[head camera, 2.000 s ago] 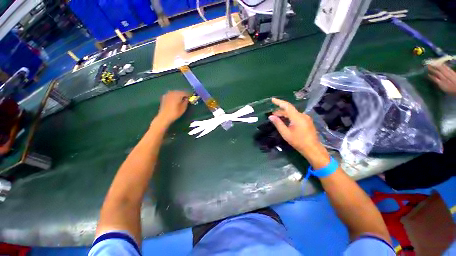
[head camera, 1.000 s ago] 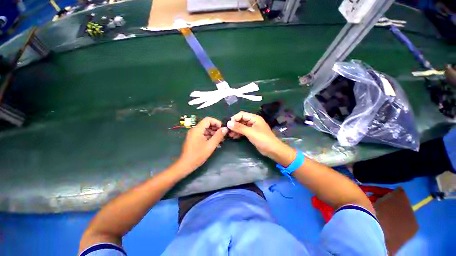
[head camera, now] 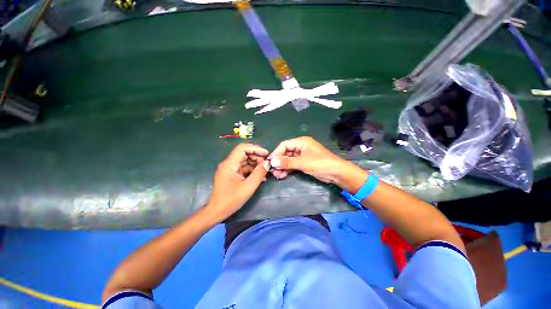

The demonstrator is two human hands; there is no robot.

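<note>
My left hand (head camera: 234, 181) and my right hand (head camera: 309, 159) meet fingertip to fingertip near the belt's front edge. They pinch a tiny dark piece, mostly hidden by the fingers; it looks like one of the small black pieces. A small yellow, white and green component (head camera: 244, 130) with a thin red lead lies on the green belt (head camera: 151, 78), just beyond my left hand. A loose pile of black pieces (head camera: 351, 130) lies beyond and right of my right hand. White strips (head camera: 272, 99) lie crossed in a star beyond my hands.
A blue-violet strip (head camera: 261, 33) with amber ends runs away from the white strips. A clear bag (head camera: 483, 154) of black pieces stands at right, near a metal post (head camera: 462, 45). A metal-edged frame (head camera: 19, 108) is at far left.
From two seconds to one second ago, my hands came together from apart, and the component appeared on the belt beside them. Since then they stay joined, while the view has tilted down.
</note>
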